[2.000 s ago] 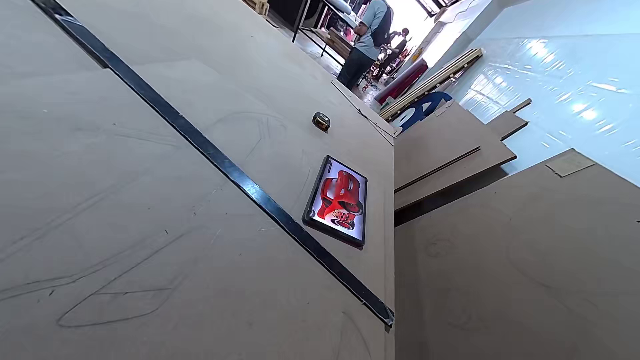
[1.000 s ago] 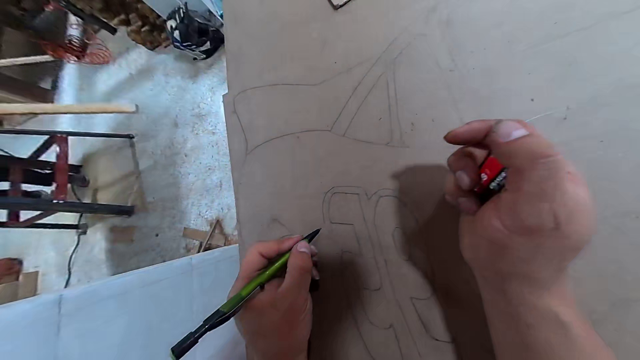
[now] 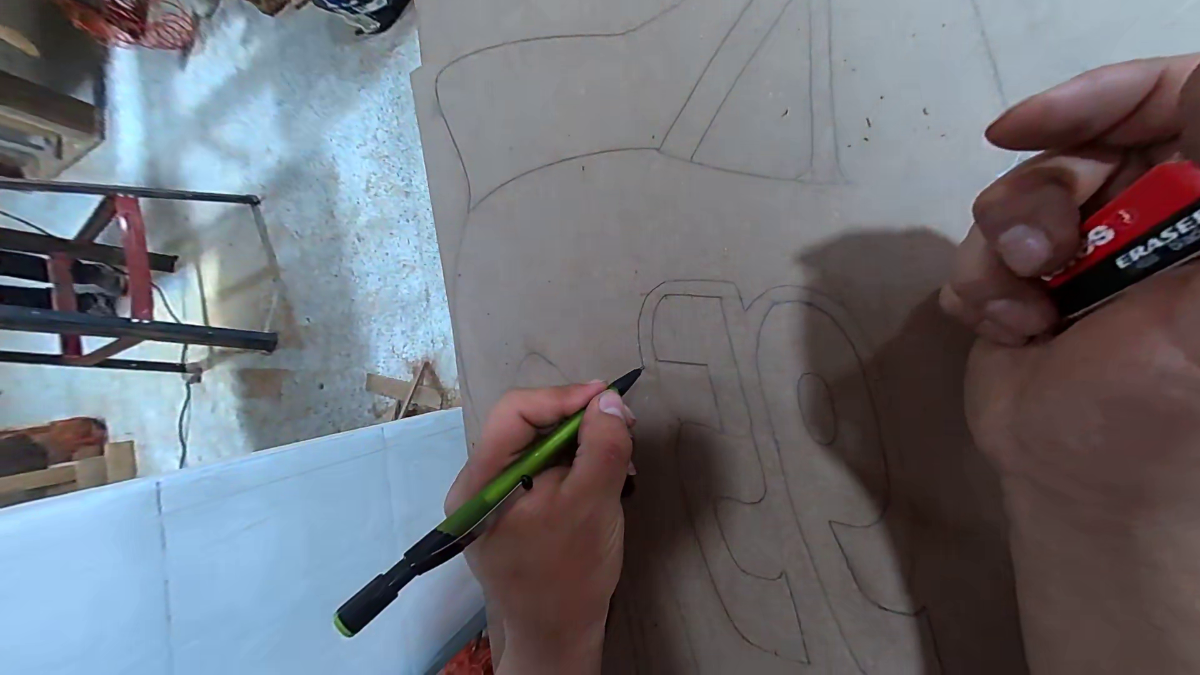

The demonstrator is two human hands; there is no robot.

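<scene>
My left hand (image 3: 553,506) grips a green and black mechanical pencil (image 3: 506,478) between thumb and fingers, its tip touching the outer line of a drawn number-like outline (image 3: 741,375) on a brown board (image 3: 703,225). Curled around a red and black eraser (image 3: 1125,234), my right hand (image 3: 1106,375) is at the right of the view, above the board. Its shadow falls over the right part of the drawing. Further up the board run a curved pencil outline and slanting double lines.
Left of the board's edge lies a speckled floor (image 3: 347,244) with a red and black metal frame (image 3: 131,281) and wood scraps (image 3: 408,389). A white sheeted surface (image 3: 272,534) adjoins the board at lower left. Orange cable or cord (image 3: 150,23) lies at the top left.
The view has swung from a tablet and a long metal strip on the board to the drawing. Since one second ago, the pencil tip has moved from beside the outline onto its line.
</scene>
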